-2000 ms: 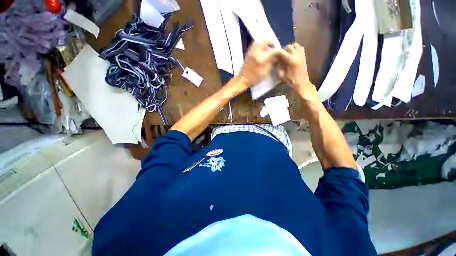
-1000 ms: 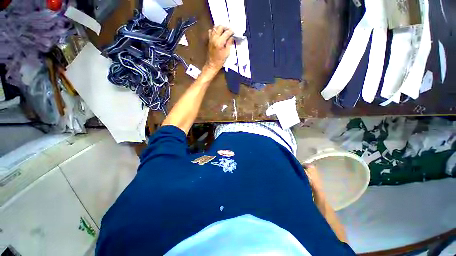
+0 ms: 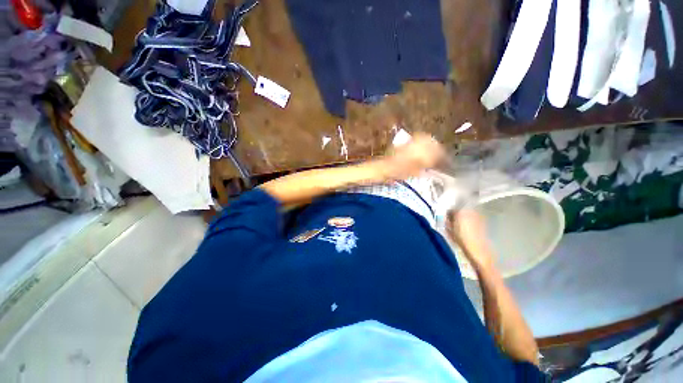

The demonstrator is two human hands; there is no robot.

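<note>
My left hand (image 3: 421, 155) is blurred at the table's front edge, over a few small white scraps (image 3: 401, 138). I cannot tell whether it holds anything. My right hand (image 3: 463, 218) is low at the left rim of the cream bucket (image 3: 527, 196), blurred, with a whitish blur beside it; its grip is unclear. Navy strips (image 3: 367, 52) lie flat side by side on the brown table (image 3: 277, 142), behind my left hand.
A tangled navy-and-white heap (image 3: 187, 90) lies at left, with a white ticket (image 3: 272, 91) beside it. A large off-white sheet (image 3: 142, 142) overhangs the left edge. Curved white pieces (image 3: 518, 56) fan out at right. Scraps cover green material (image 3: 599, 196) beyond the bucket.
My left hand has moved from the strips to the table's front edge. The white strips beside the navy ones are out of view. The larger white scrap has left its place at the front edge.
</note>
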